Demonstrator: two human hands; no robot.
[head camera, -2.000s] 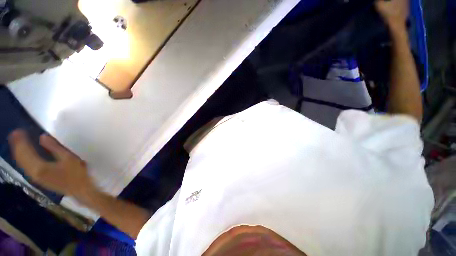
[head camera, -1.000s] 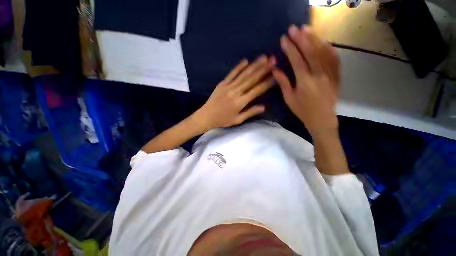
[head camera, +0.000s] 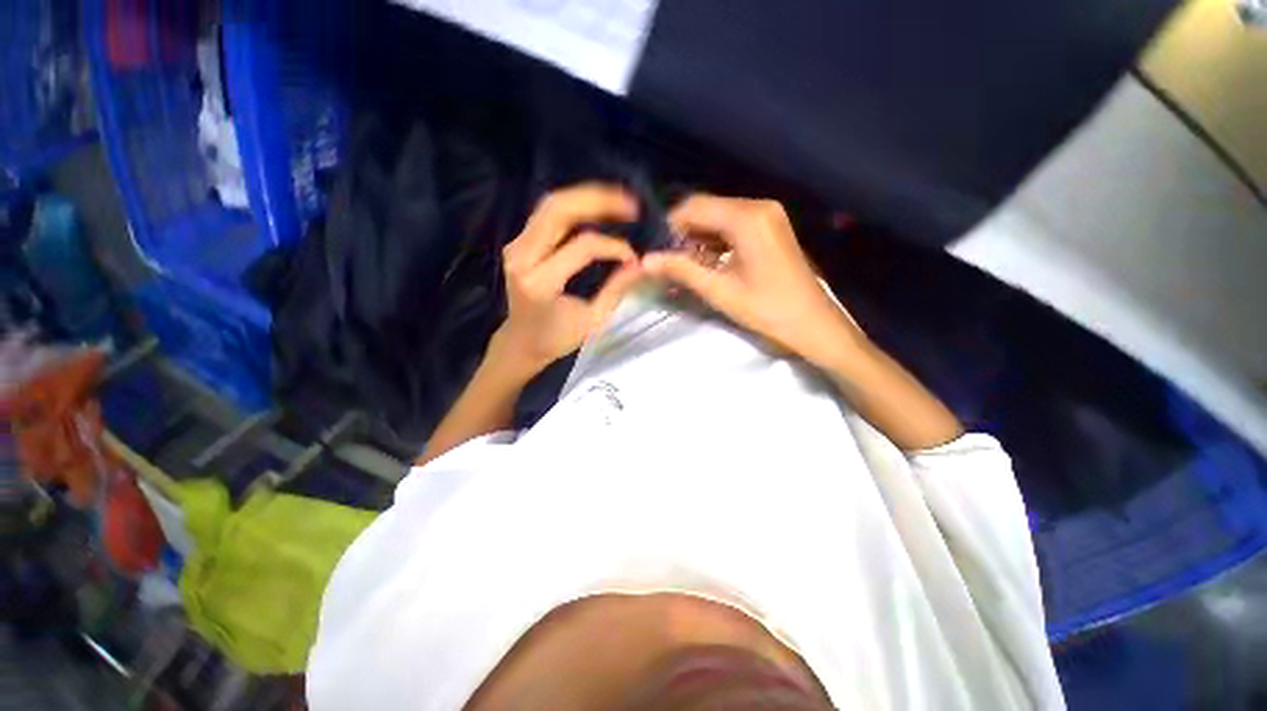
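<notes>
My left hand (head camera: 560, 278) and my right hand (head camera: 762, 275) meet at the front hem of the white shirt (head camera: 695, 458), below the table edge. Their fingertips pinch around the raised hem, which rises to a peak between them. Something dark and blurred shows between the fingers, with a small glinting patterned spot by my right hand; I cannot tell what these are. A dark garment panel (head camera: 889, 97) lies flat on the white table (head camera: 1112, 236) ahead, with no hand on it.
The yellowish machine bed (head camera: 1223, 70) shows at the top right corner. Blue plastic baskets (head camera: 250, 125) stand at the left, another (head camera: 1153, 542) at lower right. Dark cloth (head camera: 396, 264) hangs or lies between the left baskets and my left hand. Yellow-green cloth (head camera: 285, 563) is at lower left.
Both hands have left the dark panel and come down and together at the shirt hem. The view has turned, so the table sits higher and tilted, with more baskets showing.
</notes>
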